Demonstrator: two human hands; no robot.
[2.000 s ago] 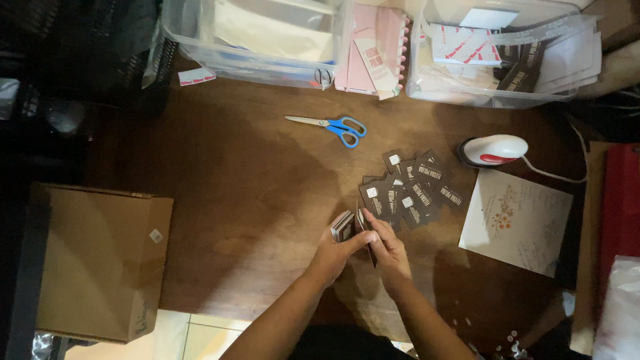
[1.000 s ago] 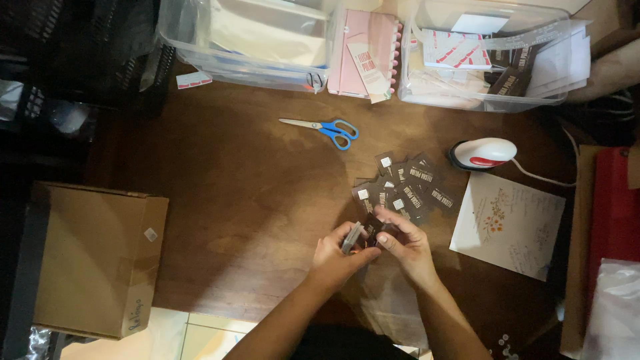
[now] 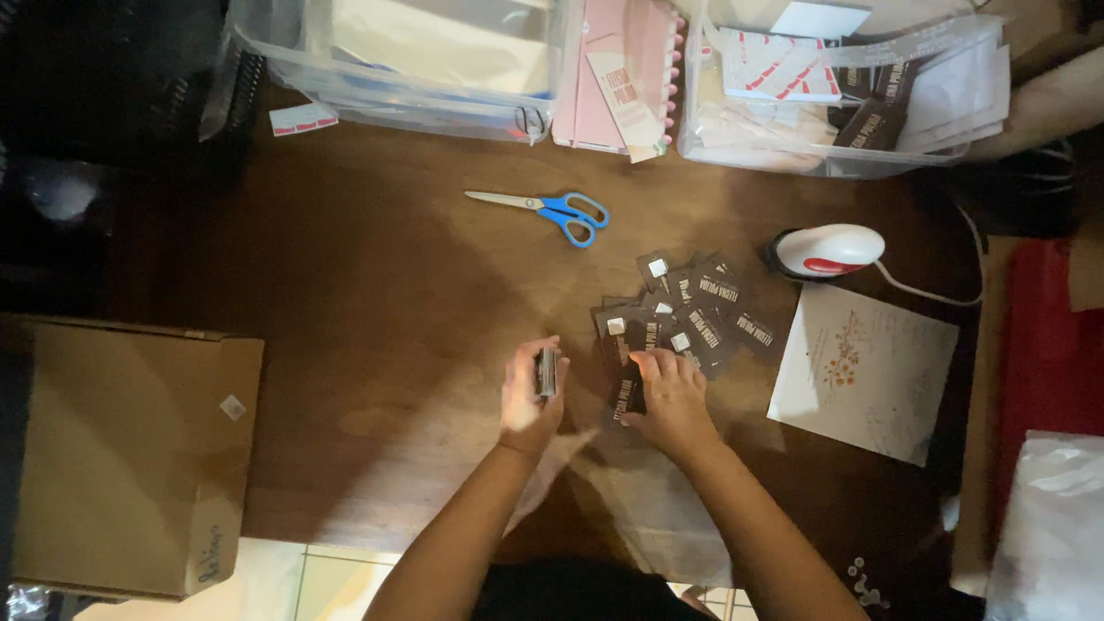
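Note:
My left hand point(image 3: 530, 392) grips a small stack of dark cards point(image 3: 546, 372) on edge, above the wooden table. To its right, my right hand point(image 3: 677, 401) holds a dark printed card point(image 3: 628, 395) between thumb and fingers, at the lower edge of a loose pile of similar dark cards point(image 3: 711, 336). Some cards in the pile bear small white square stickers. Blue-handled scissors point(image 3: 565, 211) lie with closed blades beyond my hands. Whether the held card touches the pile below cannot be told.
Two clear plastic bins point(image 3: 414, 112) point(image 3: 862, 164) flank a pink ring-bound notebook point(image 3: 595, 103) along the far edge. A white-and-red corded device point(image 3: 832, 250) stands above a printed sheet point(image 3: 862, 375) at right. A cardboard box point(image 3: 129, 448) sits at left, and clear plastic packaging point(image 3: 1048, 526) at lower right.
My hands, close together earlier, are now apart. The left hand keeps the stack, while the right hand has moved away from it to the pile's lower edge with a card.

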